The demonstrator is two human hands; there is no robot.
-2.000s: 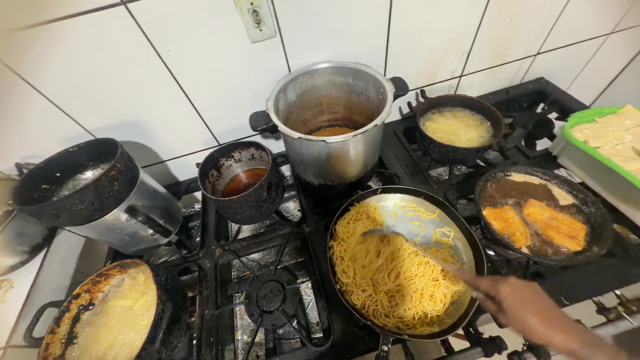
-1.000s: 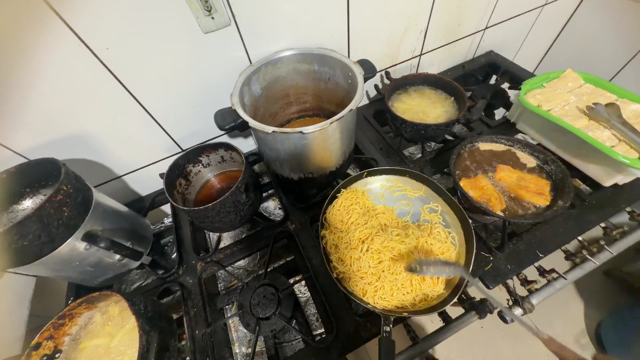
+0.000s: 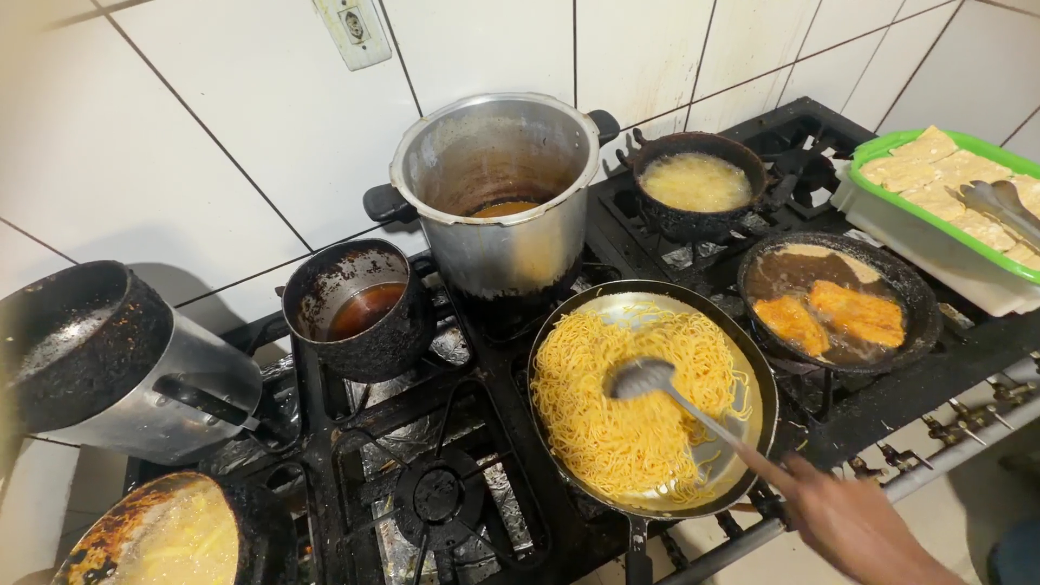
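Note:
At the lower right, my right hand [image 3: 845, 520] grips the handle of a metal slotted spoon [image 3: 642, 379], whose slightly blurred head lies on yellow noodles [image 3: 601, 439]. The noodles fill much of a wide frying pan [image 3: 751, 479] at the stove's front, with bare pan bottom showing along the right side. The pan's black handle points toward me. Right of it, two orange fried pieces [image 3: 857, 313] sit in dark bubbling oil in a black skillet [image 3: 922, 341]. My left hand is out of view.
Behind the noodles stands a tall aluminum pot [image 3: 504, 252]. Left of it is a blackened saucepan [image 3: 366, 349] with reddish-brown liquid. A pan of bubbling oil [image 3: 183, 536] sits lower left, another pot [image 3: 703, 215] back right. Tongs [image 3: 1003, 207] rest on pale slices in a green-rimmed container [image 3: 865, 158].
The spoon head has moved from the pan's lower right a second ago to nearer the middle of the noodles. More of my right hand shows than one second ago.

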